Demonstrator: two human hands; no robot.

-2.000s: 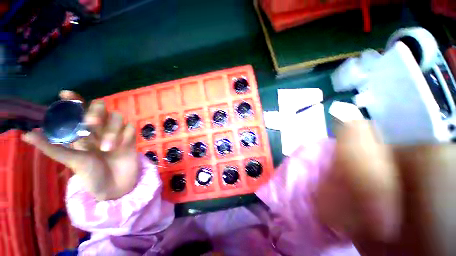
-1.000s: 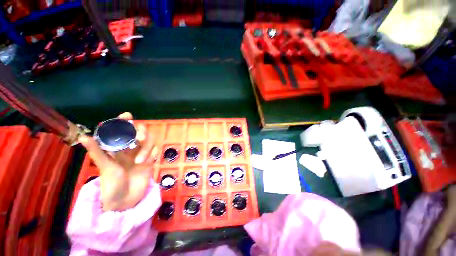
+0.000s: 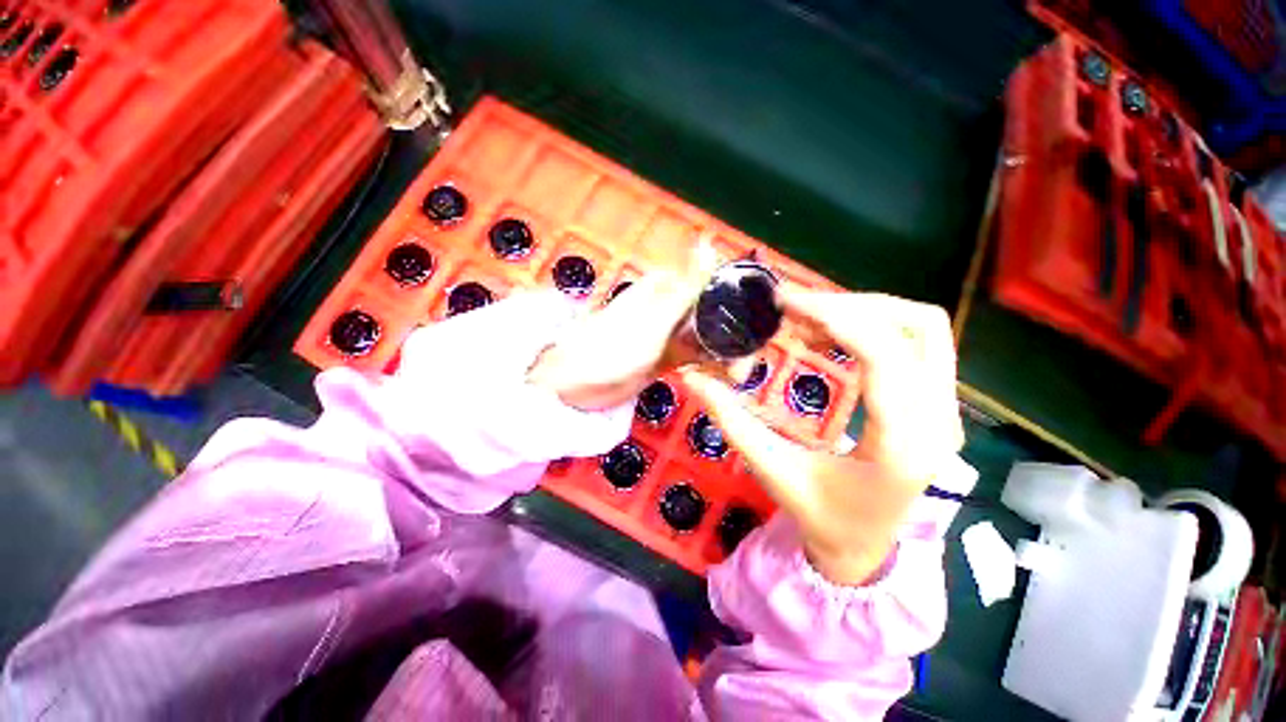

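Observation:
A round dark watch head [image 3: 738, 309] is held up over the orange-red tray [image 3: 529, 148], its dark face towards me. My left hand [image 3: 621, 346] grips it at its left edge. My right hand [image 3: 874, 423] curves round its right side, with finger and thumb at its right and lower edges. The tray's square pockets hold several dark discs, one of them at the lower left [image 3: 354, 333]. The hands hide the middle pockets, and some upper pockets show bare.
Stacked orange-red trays [image 3: 240, 240] stand at left beside a post [image 3: 374, 57]. Red trays with dark strips [image 3: 1093, 212] stand at upper right. A white machine [image 3: 1100, 607], a small white piece [image 3: 990, 561] and partly hidden white paper [image 3: 948, 477] lie at right.
The view has turned and shifted. The watch head, earlier in my raised left hand alone, is now over the tray between both hands. My right hand has come in to it.

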